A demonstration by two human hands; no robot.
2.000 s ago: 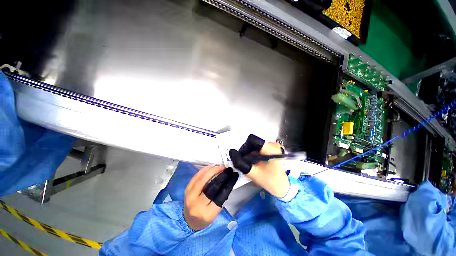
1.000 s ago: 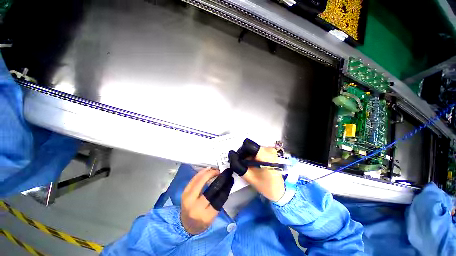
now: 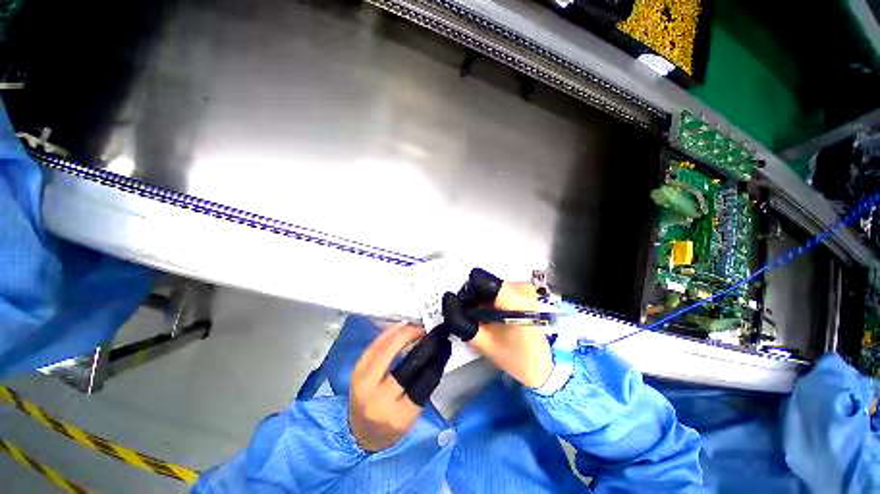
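Observation:
My left hand [image 3: 394, 388], with black finger cots, holds a small white label or slip [image 3: 431, 311] with dark marks at the front rail. My right hand [image 3: 502, 328], also with black cots, holds a thin dark tool [image 3: 516, 316] between thumb and finger, its pale end pointing right. The fingertips of both hands meet at the slip. What the tool's tip touches is hidden by the fingers. A pale band is at the right wrist.
A green circuit board [image 3: 709, 246] sits in a black carrier on the right, with a green strip [image 3: 716, 145] at its far edge. A blue cord [image 3: 772, 265] crosses it. A bin of yellow components [image 3: 661, 31] is at the far side. Blue sleeves [image 3: 830, 425] show left and right.
Compared with two seconds ago, both hands are slightly further left and the tool's pale end has moved left. The white slip's marks show more clearly. The board looks slightly shifted right.

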